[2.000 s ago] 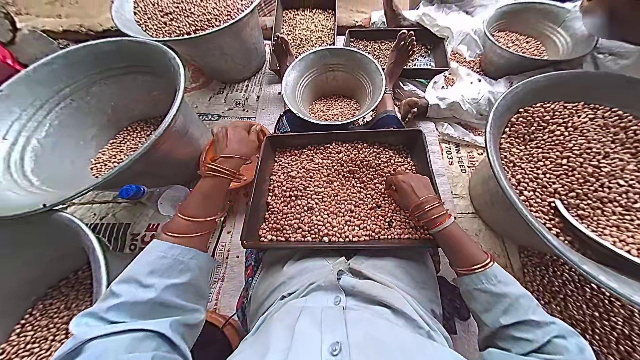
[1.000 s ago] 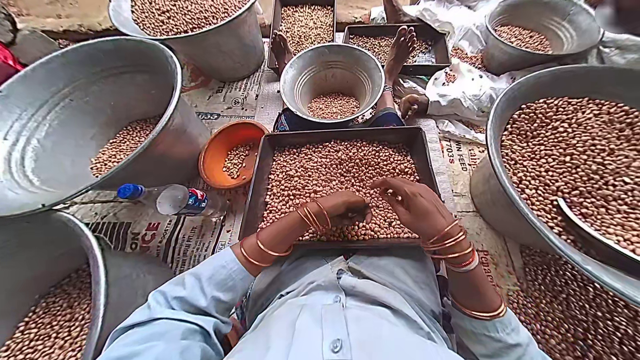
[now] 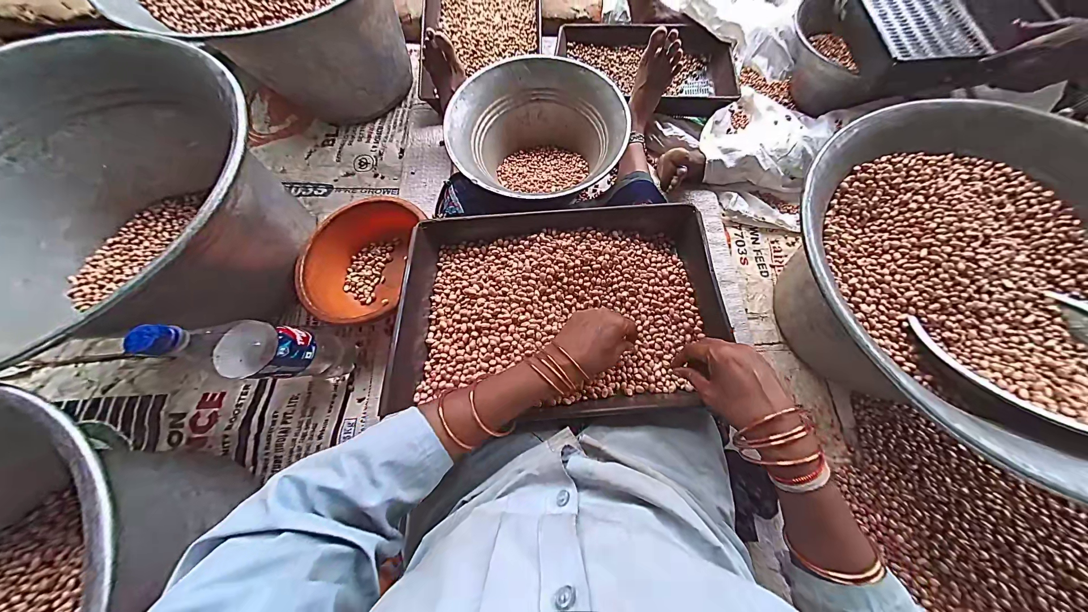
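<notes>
A dark rectangular metal tray [image 3: 557,223] lies across my lap, filled with reddish-brown nuts [image 3: 544,289] that look like shelled peanuts. My left hand [image 3: 595,342] rests on the nuts near the tray's middle, back up, its fingertips mostly hidden. Over the tray's right side is my right hand [image 3: 735,378], thumb and fingers bent down at the nuts. Whether either hand pinches a nut cannot be made out. Just left of the tray sits an orange bowl [image 3: 319,280] with a few pale nuts inside.
A metal tub [image 3: 463,127] with some nuts stands beyond the tray. Large tubs flank me at left [image 3: 229,110] and right [image 3: 816,280]. Plastic bottles [image 3: 246,348] lie at left. Loose nuts [image 3: 960,518] are heaped at lower right. Another person's hand [image 3: 1050,51] shows at top right.
My left hand was at the orange bowl two seconds ago, then came over the tray and now sits further right. My right hand has dropped to the tray's right side. A perforated tray has appeared at top right.
</notes>
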